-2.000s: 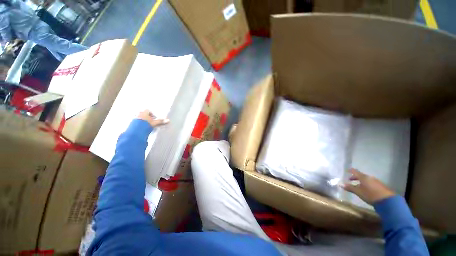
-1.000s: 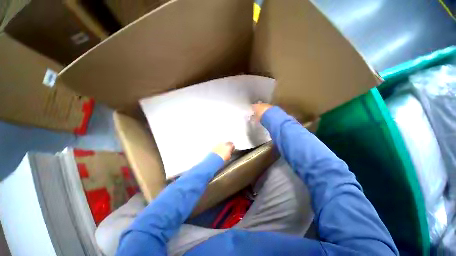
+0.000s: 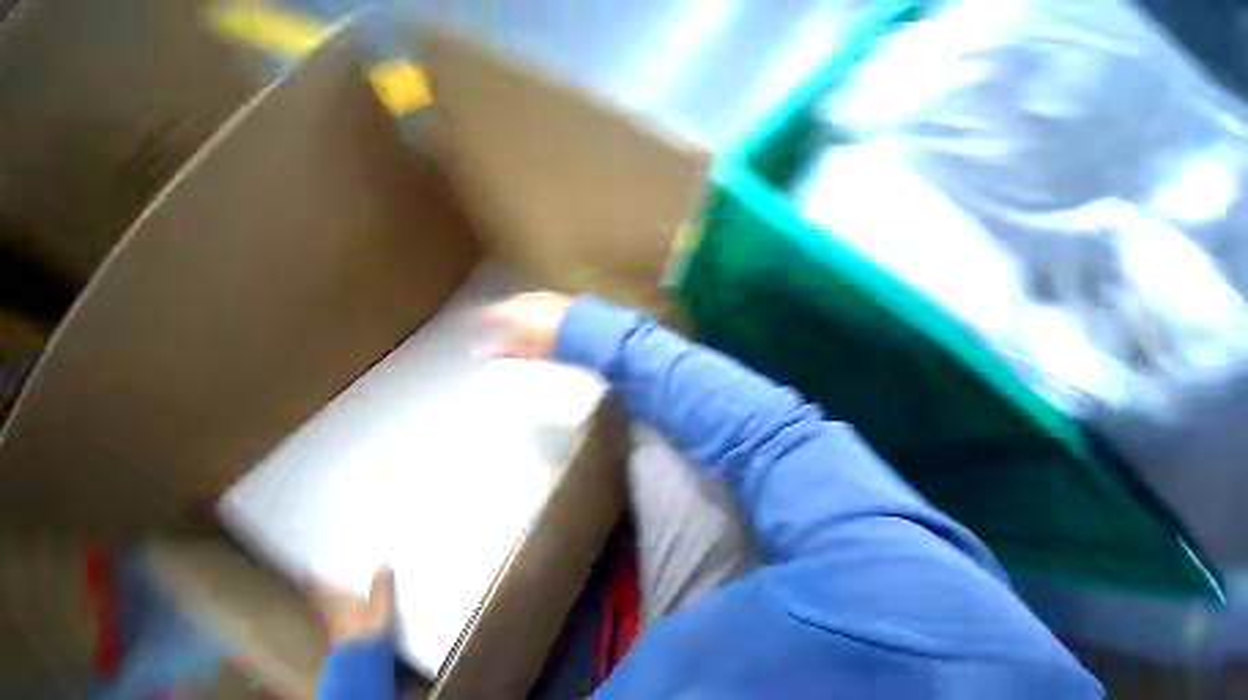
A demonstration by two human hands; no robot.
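A white separator sheet [image 3: 424, 465] lies flat inside the open brown carton [image 3: 288, 274] in front of me. My right hand [image 3: 527, 326] is on the sheet's far right part, blurred, with fingers spread. My left hand [image 3: 359, 609] is at the sheet's near left part, blurred, with the thumb raised. Neither hand visibly grips the sheet. What lies under the sheet is hidden.
A green tote [image 3: 944, 328] full of bagged goods [image 3: 1081, 205] stands to the right of the carton. Another brown carton [image 3: 110, 123] stands beyond at the far left. A red item [image 3: 619, 609] shows beside my leg below the carton.
The view has swung right, showing more of the green tote; the white stack has left the picture. The sheet, earlier bent and tilted in my hands, now lies flatter and lower in the carton.
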